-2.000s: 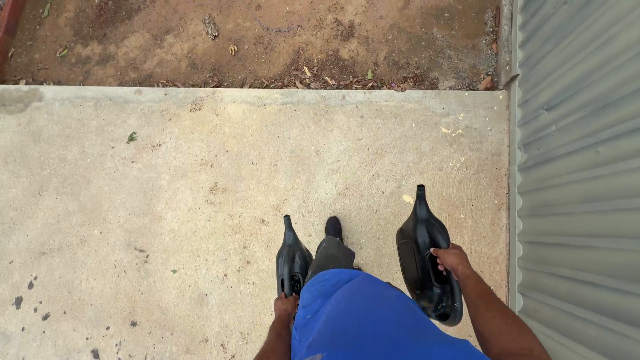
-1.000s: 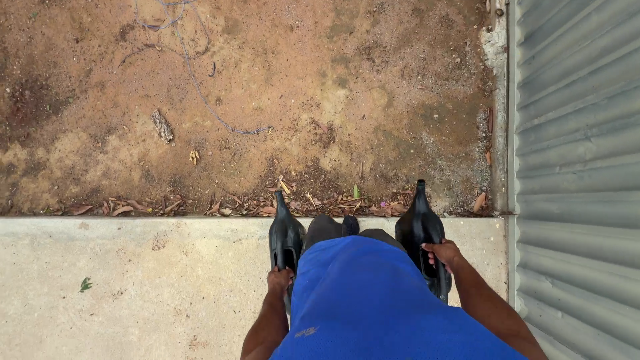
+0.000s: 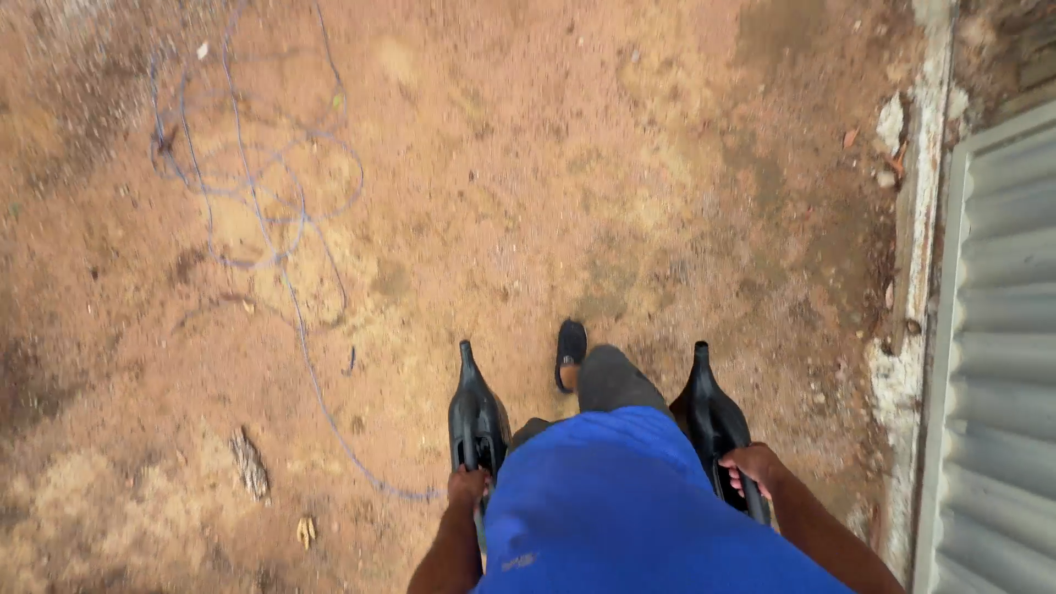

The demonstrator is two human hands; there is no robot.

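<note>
A black plastic watering can (image 3: pixel 477 412) hangs at my left side, its narrow spout pointing forward. My left hand (image 3: pixel 470 485) is closed around its handle. At my right side is a second black watering can (image 3: pixel 711 412), also spout forward, and my right hand (image 3: pixel 752 470) grips its handle. The lower parts of both cans are partly hidden by my blue shirt and legs. What the cans contain does not show.
Bare reddish soil lies underfoot. Loops of thin bluish cord or hose (image 3: pixel 304 330) spread over the ground at the left. A piece of bark (image 3: pixel 249 464) lies nearby. Along the right run a concrete edge (image 3: pixel 903 388) and a corrugated metal sheet wall (image 3: pixel 1002 346).
I have walked forward from the pale concrete slab, seen in both earlier frames, onto the soil. Both cans have stayed in my hands. More of the looped line now shows at the left.
</note>
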